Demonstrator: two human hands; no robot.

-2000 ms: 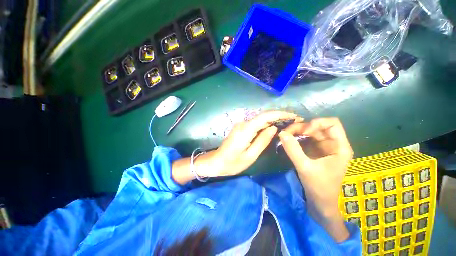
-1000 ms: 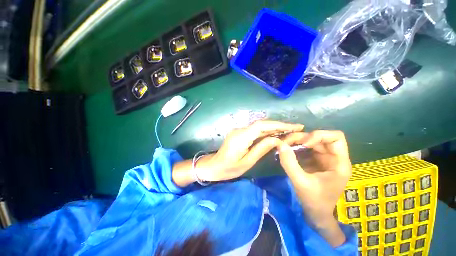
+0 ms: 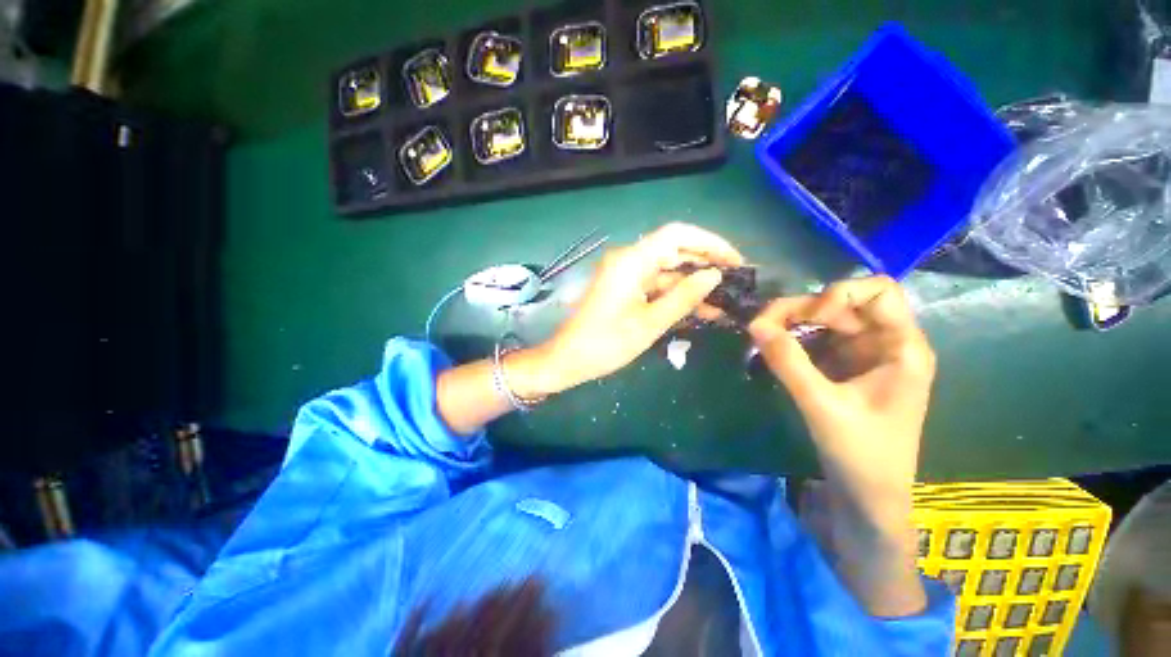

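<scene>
My left hand (image 3: 633,308) holds a small dark speckled piece (image 3: 735,290), perhaps a circuit board, between thumb and fingers. My right hand (image 3: 854,359) is at its right side, thumb and fingertips pinched at the piece's edge. A small shiny thing shows at my right fingertips; I cannot tell what it is. Fingers partly hide the dark piece. A small white scrap (image 3: 678,352) lies on the green bench just below my left fingers.
The black parts tray (image 3: 539,167) with housings is at the far left. Tweezers (image 3: 573,254) touch or adjoin a pale oval block (image 3: 501,285). A housing (image 3: 753,107) lies beside the blue bin (image 3: 950,218). Clear plastic bag (image 3: 1092,193) is right; yellow grid tray (image 3: 1004,552) is lower right.
The view has shifted, so tray and bin appear further right. The dark piece shows more clearly between my hands. The white scrap now shows below my left hand.
</scene>
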